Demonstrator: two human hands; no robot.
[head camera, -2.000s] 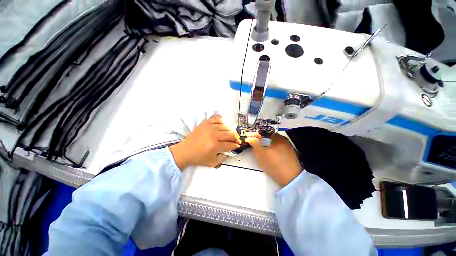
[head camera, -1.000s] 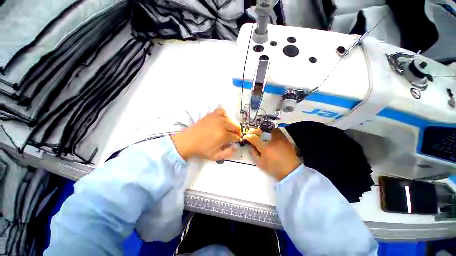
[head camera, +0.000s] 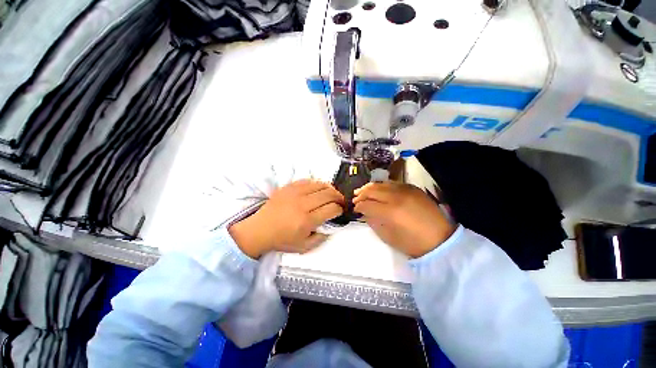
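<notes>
A small black piece lies under the presser foot of the white sewing machine. My left hand has its fingertips on the piece's left edge. My right hand pinches its right side near the front. Both hands are bare, just in front of the needle area. A white panel trails left, bunched behind my left hand and partly hidden by my left wrist. The needle tip is too small to make out.
A stack of black cut pieces lies right of my right hand. A phone lies at the far right. Stacked panels cover the left side. A tape ruler runs along the front edge. Blue crates are below.
The view has moved closer to the machine. My hands have drawn apart slightly and sit a little forward of the foot, and more of the black piece shows between them.
</notes>
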